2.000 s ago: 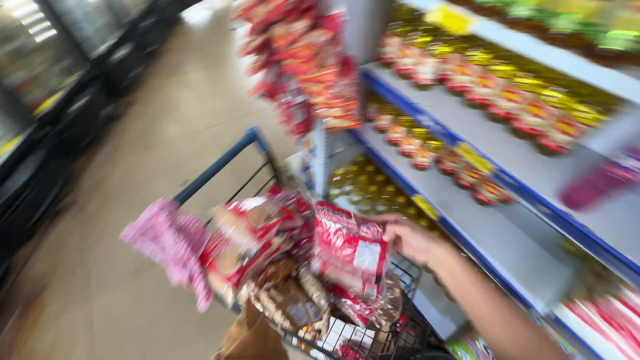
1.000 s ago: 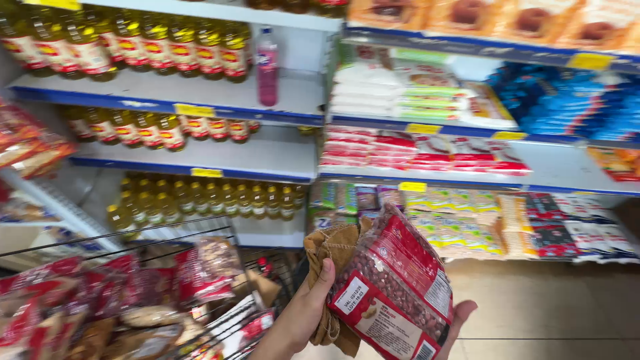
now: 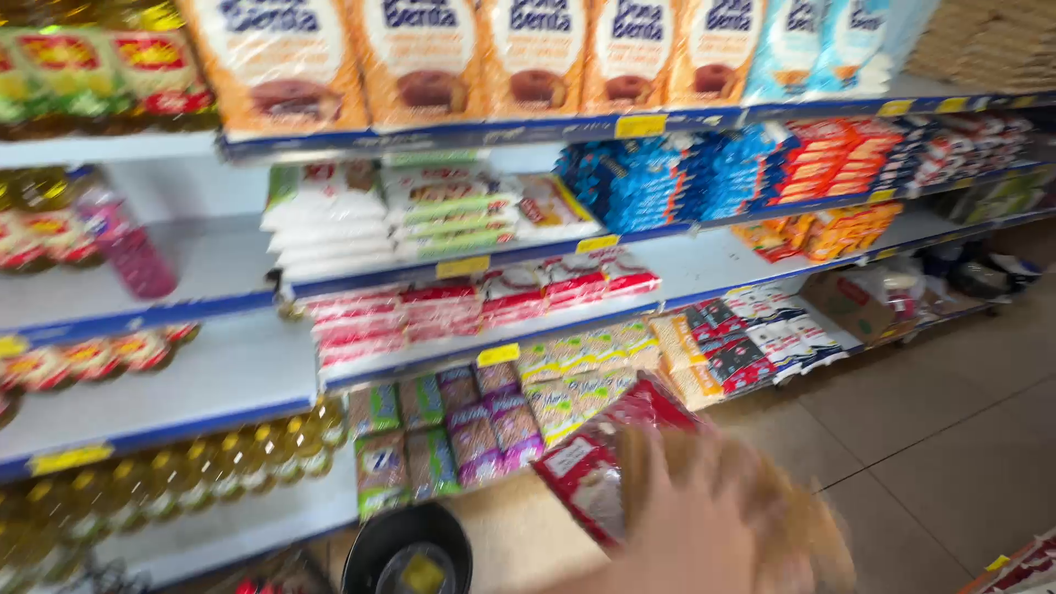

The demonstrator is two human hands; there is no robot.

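Observation:
My left hand [image 3: 693,520], strongly blurred, reaches in from the bottom edge and grips a brown cloth item [image 3: 792,511]. Against the cloth, on its left side, lies a red plastic package [image 3: 590,478] with a pale label, partly covered by the hand and cloth. Blur hides the exact finger positions and whether the fingers also touch the package. My right hand does not show. Behind the package, on the lowest shelf, are bagged dry goods in yellow and clear wrapping [image 3: 577,396] and in purple wrapping [image 3: 487,437].
Store shelving with blue edges [image 3: 511,355] crosses the view. It holds oil bottles [image 3: 231,462], a pink bottle [image 3: 128,239], white packs [image 3: 330,223], blue packs [image 3: 643,186] and orange mix bags [image 3: 536,66]. A round black object [image 3: 408,553] is low down; tiled floor [image 3: 891,445] lies right.
A second ago both hands were at the red package; now only one shows, blurred over the brown cloth. The cart basket seen earlier has left the view as it swung right.

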